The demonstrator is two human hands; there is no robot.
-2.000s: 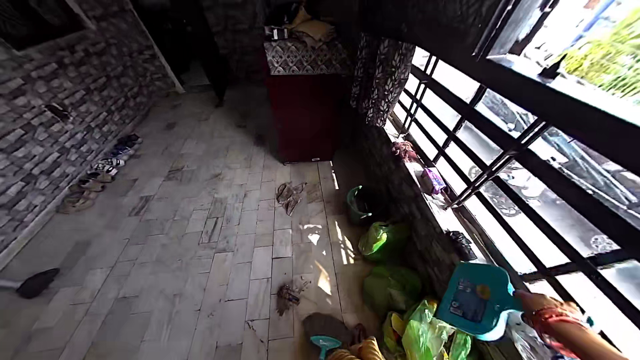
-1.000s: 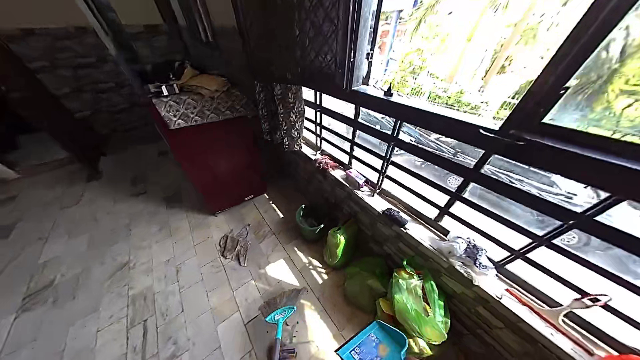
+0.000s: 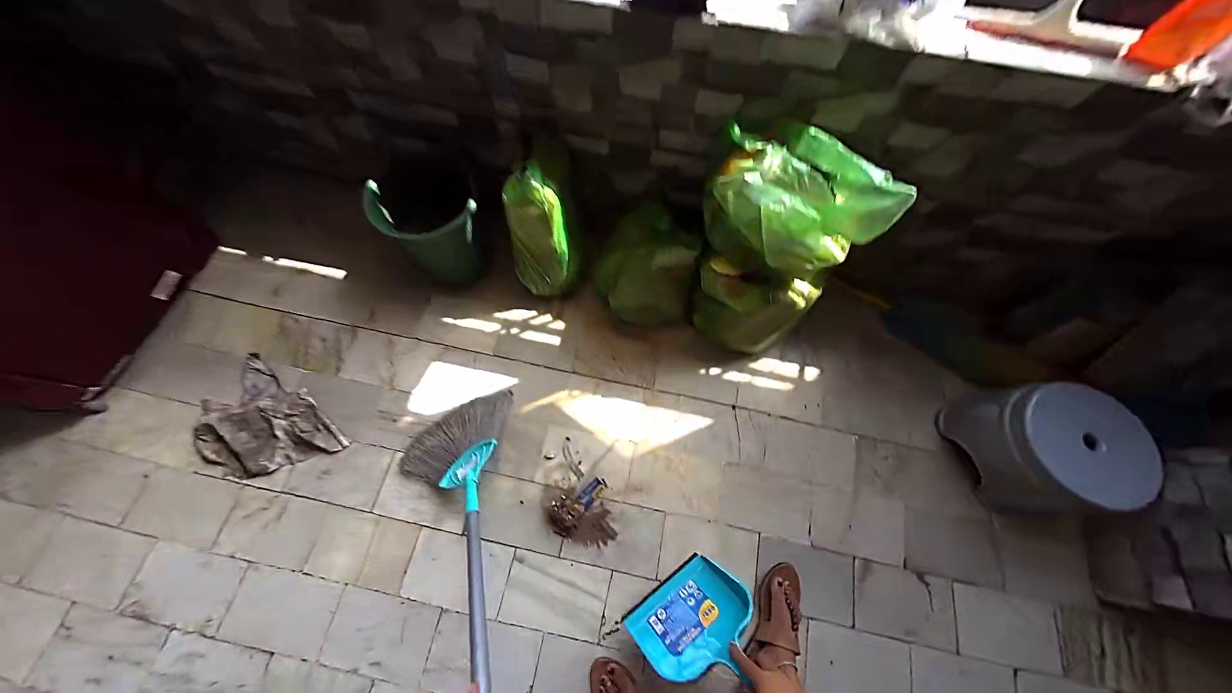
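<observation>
My right hand (image 3: 767, 672), at the bottom edge of the head view, grips the handle of a turquoise plastic dustpan (image 3: 691, 619) that bears a printed label. Left of it, a broom (image 3: 460, 443) with grey bristles and a turquoise head rests its bristles on the tiles. Its grey pole (image 3: 477, 597) runs down to the bottom edge, where only a sliver of my left hand (image 3: 474, 688) shows on it. Between broom and dustpan lies a small heap of sweepings (image 3: 582, 515) with a small blue packet on it.
A crumpled cloth (image 3: 268, 423) lies left of the broom. Along the stone-faced wall stand a green bucket (image 3: 433, 241) and several green plastic bags (image 3: 770, 207). A grey plastic stool (image 3: 1092, 448) is at right, a dark red cabinet (image 3: 87, 221) at left. My sandalled feet (image 3: 778, 611) flank the dustpan.
The view has swung down toward the floor. Two seconds ago my right hand held the dustpan up near the window; now the dustpan is low, beside my foot.
</observation>
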